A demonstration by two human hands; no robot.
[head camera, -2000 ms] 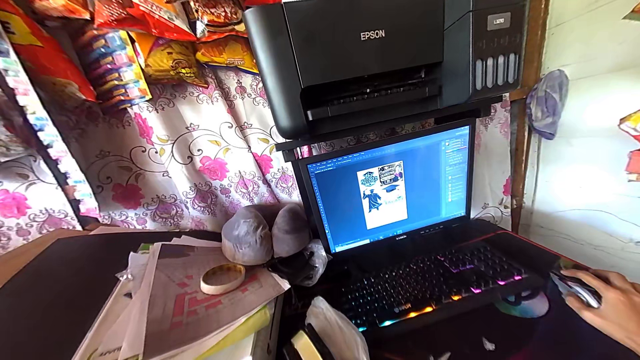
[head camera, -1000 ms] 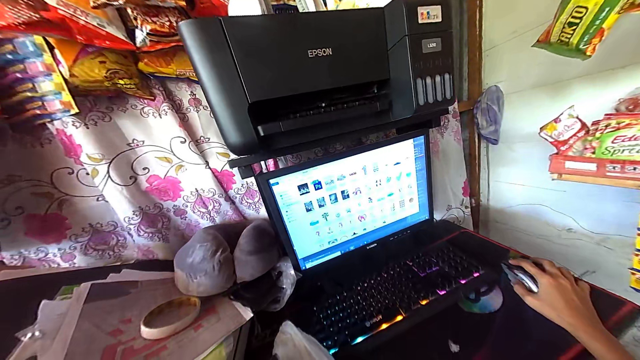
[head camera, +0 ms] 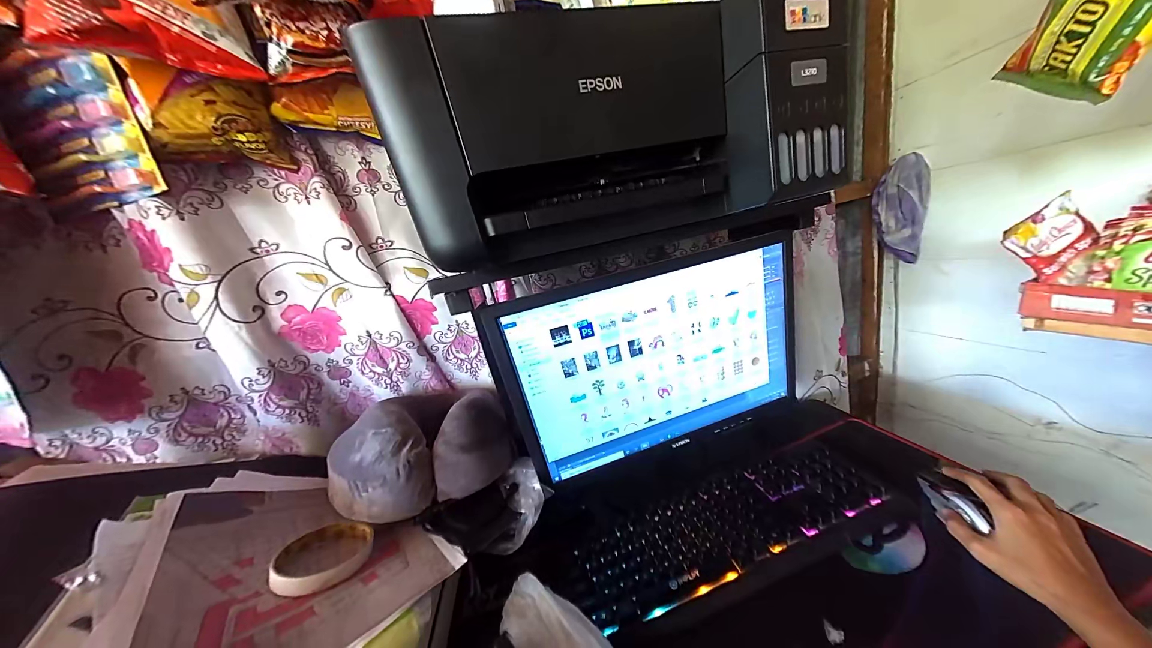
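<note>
My right hand [head camera: 1035,540] rests over a computer mouse [head camera: 958,502] at the right of the desk, fingers curved on it. Left of the mouse lies a backlit keyboard [head camera: 729,535], with a shiny disc-shaped thing [head camera: 886,549] between them. Behind the keyboard a monitor [head camera: 648,360] shows a light window with rows of small pictures and icons. An Epson printer [head camera: 585,99] stands on a shelf above the monitor. My left hand is out of view.
Papers [head camera: 207,558] with a tape roll [head camera: 321,560] on top lie at the left, beside two rounded greyish objects [head camera: 382,463] and crumpled plastic [head camera: 544,616]. Snack packs [head camera: 207,112] hang before a floral curtain [head camera: 297,270]. A red box of packets [head camera: 1089,306] is by the right wall.
The monitor showed a page design on a dark background two seconds ago; a light window of small pictures has replaced it. My right hand stays at the mouse. The view has shifted.
</note>
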